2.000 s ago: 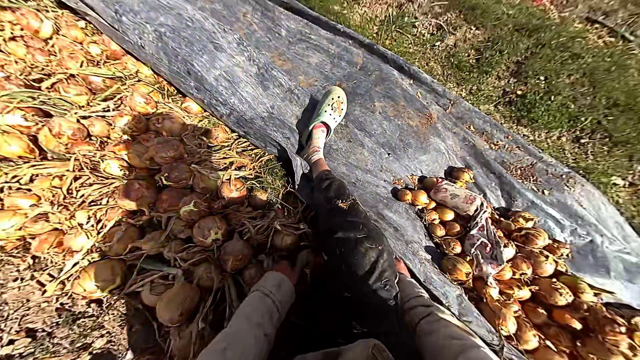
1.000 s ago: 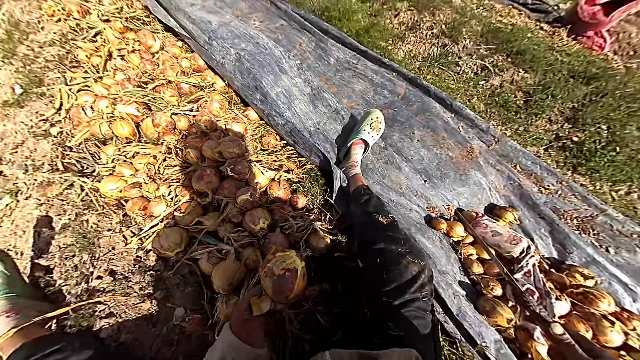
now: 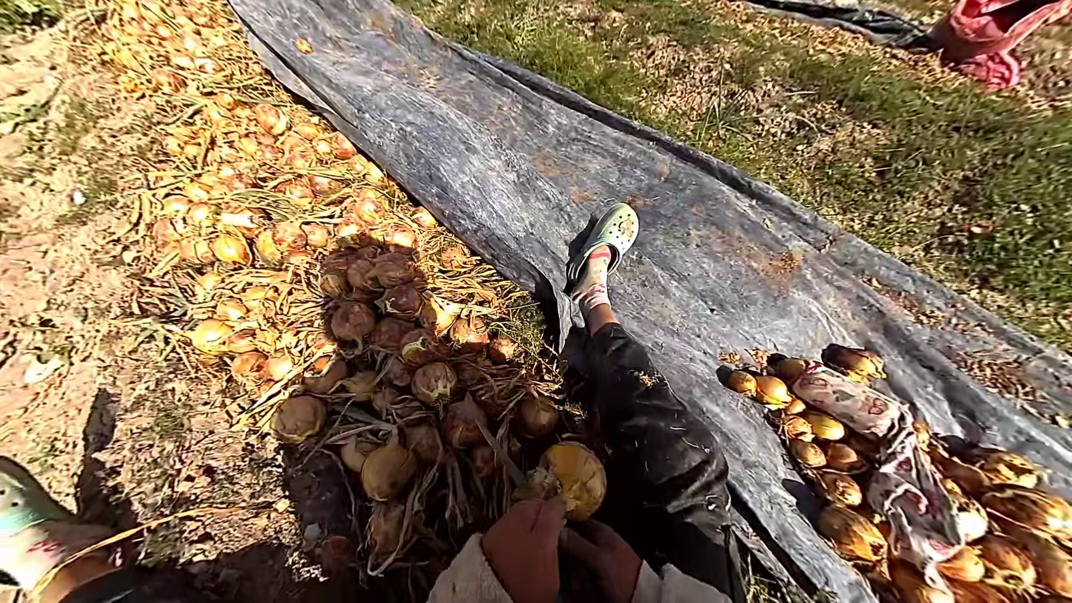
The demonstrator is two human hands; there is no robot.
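Low in the head view, a large yellow onion is held at its neck end by my left hand, with dry leaves at the fingers. Close against it on the right is my right hand, its fingers curled near the onion's underside; whether it grips anything is hidden. Many onions with dried tops lie in a long row just beyond and left of my hands, partly in my shadow.
A grey ground sheet runs diagonally, with my clog-shod foot on it. Loose onions and a patterned cloth lie on its right part. Grass borders the sheet; a red fabric item is at the top right.
A second ago one hand held a large onion over the pile; now both hands are together at an onion. The view has shifted, bringing the red fabric item into sight since the earliest frame.
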